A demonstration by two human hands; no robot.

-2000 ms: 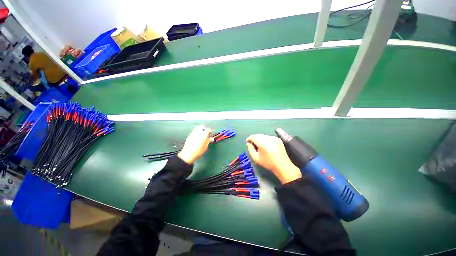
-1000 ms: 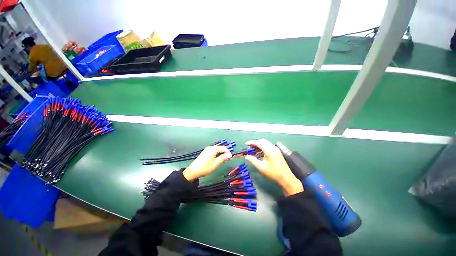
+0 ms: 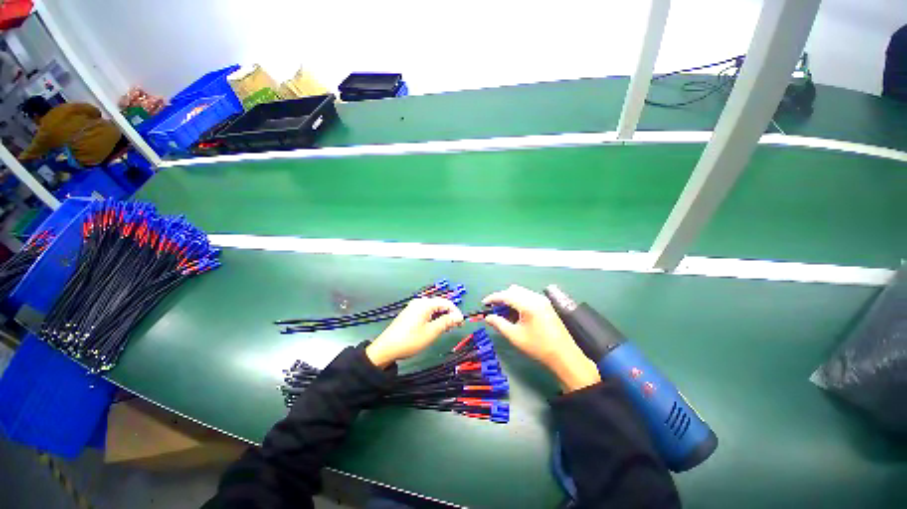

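My left hand (image 3: pixel 418 330) and my right hand (image 3: pixel 532 328) are close together over the bench, both pinching one cable assembly (image 3: pixel 475 315). A short red and dark stretch of it shows between my fingertips; its end is hidden by my right fingers. A few cables (image 3: pixel 368 312) lie behind my left hand, with blue and red ends. A fanned cable bundle (image 3: pixel 453 380) lies in front of my hands, partly under my left sleeve, blue ends to the right. The blue heat gun (image 3: pixel 651 398) lies beside my right hand, nozzle pointing away.
A large cable pile (image 3: pixel 119 278) lies at the left bench end by a blue crate (image 3: pixel 60 249). A grey plastic bag (image 3: pixel 870 348) is at the right. White posts and a rail (image 3: pixel 428 249) run behind. A black tray (image 3: pixel 278 122) is on the far shelf. A person (image 3: pixel 75 134) is far left.
My left hand has moved right from the rear cables, leaving several lying there, and met my right hand at a cable. Over the last second the hands have barely moved.
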